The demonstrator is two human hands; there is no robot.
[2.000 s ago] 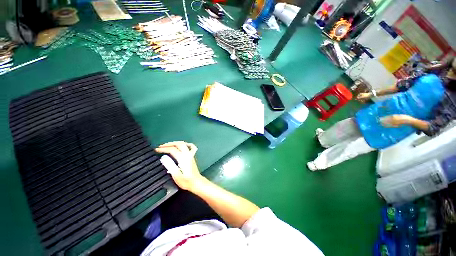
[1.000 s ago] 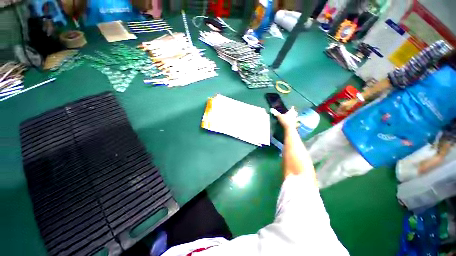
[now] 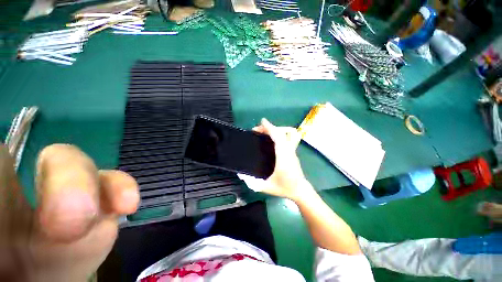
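Note:
My right hand (image 3: 283,162) holds a black mobile phone (image 3: 228,146) above the slotted black fixture (image 3: 154,121), its dark screen facing me. My left hand (image 3: 66,204) is large, blurred and cut off by the left edge, close to the camera. Its fingers look bent; whether it holds anything cannot be told. The fixture lies on the green mat, with cut-out handles at its near end. A panel stack (image 3: 347,144), white with an orange edge, lies right of my right hand.
Strip piles (image 3: 300,49) and green boards (image 3: 236,38) lie on the far bench, with a grey speckled bundle (image 3: 374,71) and a tape roll (image 3: 414,125) farther right. Loose strips (image 3: 22,129) lie left. Blue (image 3: 399,187) and red (image 3: 465,177) stools and a person's leg (image 3: 418,258) are at right.
My right hand went from the fixture's edge to the phone beside the panel stack, took it and brought it over the fixture. My left hand came into view. The view shifted left.

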